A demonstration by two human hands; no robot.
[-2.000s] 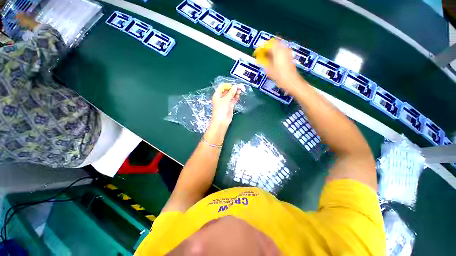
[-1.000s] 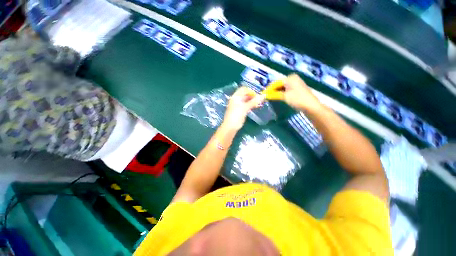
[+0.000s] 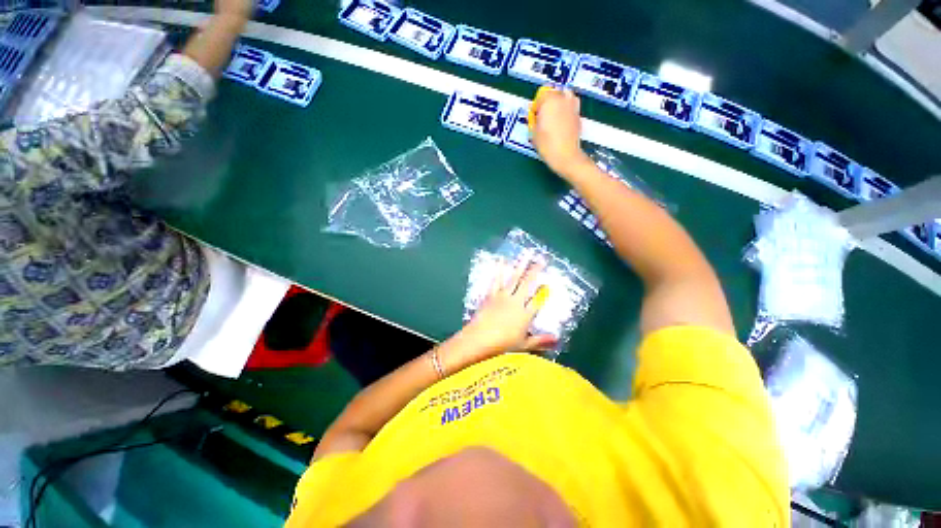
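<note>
My left hand lies with fingers spread on the clear pack full of white pieces, close to my body. A yellow finger cot shows on it. My right hand, with yellow at the fingertips, is over the right one of two blue-white panels on the near side of the white line. Its fingertips are partly hidden, and I cannot tell whether it holds a small part. A sheet with small white rectangles lies partly under my right forearm.
Crumpled clear bags lie left of the pack. A curved row of panels stands beyond the white line. Whitish plastic packs lie at the right. A person's patterned sleeve reaches over the bench at the left, near more panels.
My hands were together near the near panels; my left hand has come back onto the pack, and my right hand has moved up-left over a panel. The neighbour's arm now reaches forward.
</note>
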